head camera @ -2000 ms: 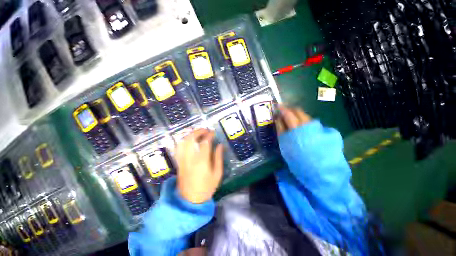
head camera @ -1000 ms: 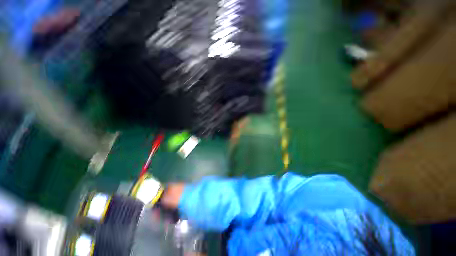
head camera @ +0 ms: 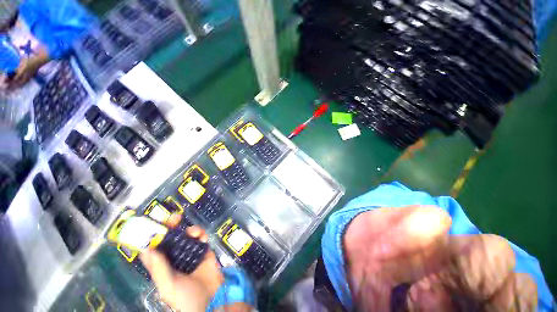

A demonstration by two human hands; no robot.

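Observation:
My left hand [head camera: 186, 283], at the lower left, holds a keypad phone [head camera: 183, 248] with a yellow frame and a bright white screen, above the near left part of the clear blister tray [head camera: 305, 183]. Several keypad phones lie in the tray's far row, among them one at the right end [head camera: 250, 134]. One phone [head camera: 237, 241] lies in the near row, and the pockets to its right hold no phone. My right hand [head camera: 421, 262] is large and blurred, close to the camera at the lower right. Its fingers are bent; whether it holds anything is unclear.
Black phones or housings [head camera: 133, 143] lie in rows on a white board [head camera: 183, 122] at left. A metal post [head camera: 259, 49] stands beyond the tray. A red tool [head camera: 308, 120], a green tag [head camera: 342, 117] and a glossy black heap [head camera: 415, 61] are at right. Another person's hands [head camera: 24, 72] show upper left.
My left hand now holds a phone raised above the tray. My right hand has left the tray and come near the camera. The right near-row pockets, with phones before, now hold none.

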